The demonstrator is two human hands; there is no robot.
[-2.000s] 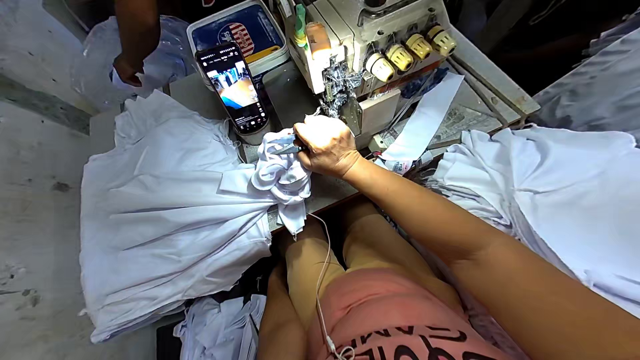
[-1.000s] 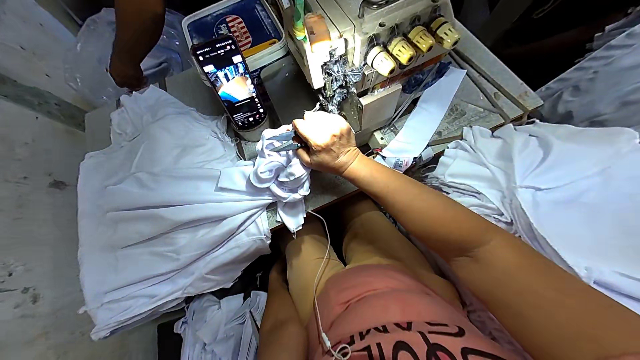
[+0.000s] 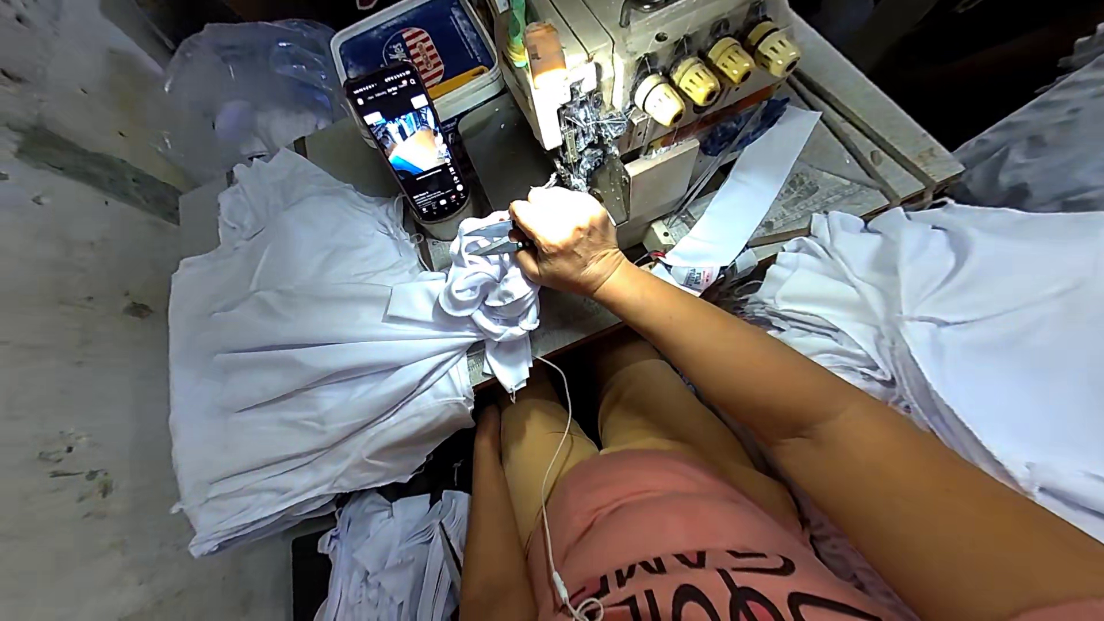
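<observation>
My right hand (image 3: 569, 237) is closed around a small pair of thread snips (image 3: 498, 237), whose blades point left over a bunch of white fabric bands (image 3: 492, 285). Those bands lie at the table's front edge, against a pile of white cloth pieces (image 3: 310, 345) on the left. Just behind the hand is the thread-covered needle area of an overlock sewing machine (image 3: 591, 129). My left arm hangs down beside my left thigh; its hand is hidden below the table edge.
A lit smartphone (image 3: 410, 142) leans by a plastic tub (image 3: 474, 86). A white fabric strip (image 3: 746, 190) lies right of the machine. More white cloth (image 3: 992, 319) is piled at right, and white pieces (image 3: 388, 552) sit low at left. An earphone cord (image 3: 556, 466) crosses my lap.
Another person's hand and forearm, at the upper left beside the plastic bag in both earlier frames, are out of view now. My right hand stays in about the same place with the snips.
</observation>
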